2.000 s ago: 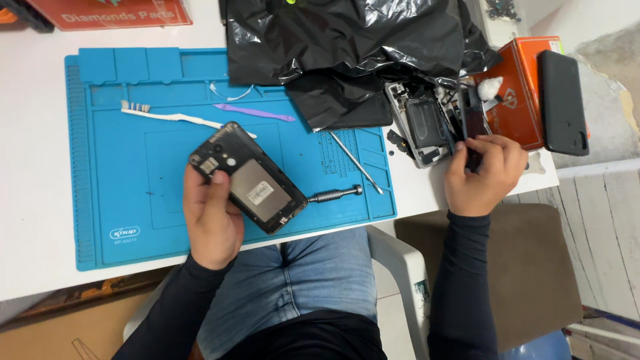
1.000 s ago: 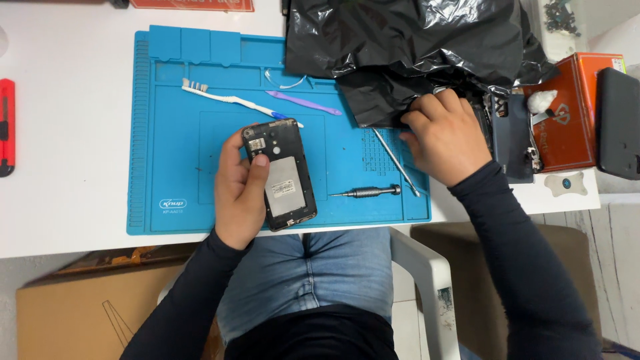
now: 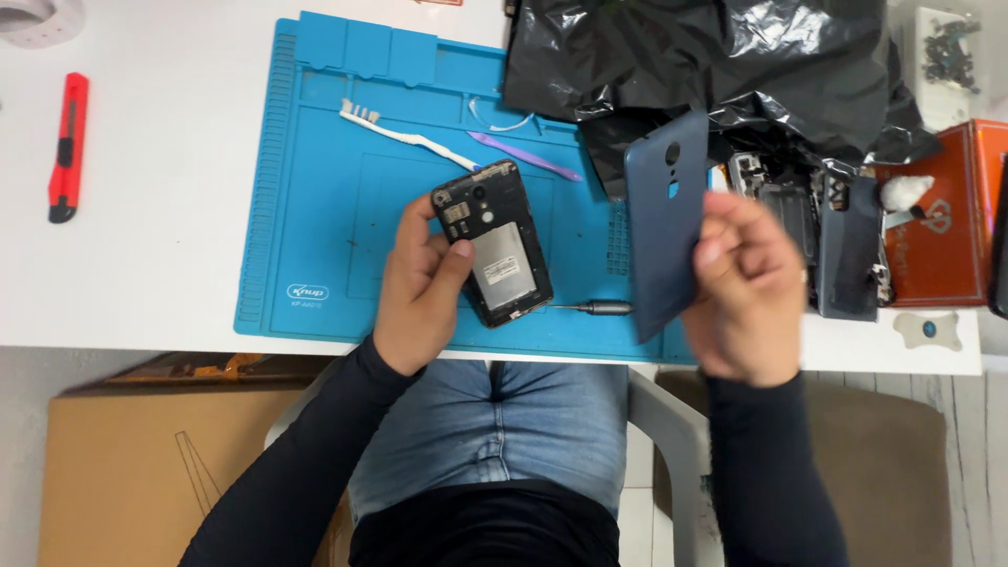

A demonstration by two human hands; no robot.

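Note:
My left hand [image 3: 425,287] holds a smartphone with its back off [image 3: 492,244] above the blue silicone repair mat [image 3: 315,236]; the silver battery area faces up. My right hand [image 3: 744,287] grips a dark blue phone back cover [image 3: 665,228] by its right edge, tilted, over the mat's right side. Between them a small precision screwdriver [image 3: 602,307] lies on the mat, its handle end partly behind the cover. Farther up the mat are a white toothbrush [image 3: 409,139], its lower end hidden by the phone, and a purple plastic pry tool [image 3: 526,156].
A black plastic bag [image 3: 709,63] covers the mat's upper right. Opened phone parts [image 3: 780,205] and another phone cover [image 3: 849,244] lie beside an orange box [image 3: 937,236]. Behind stands a clear container with small parts [image 3: 949,63]. A red utility knife [image 3: 68,150] lies at left.
My right hand, empty-looking at the bag's edge one second ago, now holds the blue back cover up. The phone remains in my left hand. The view has shifted left.

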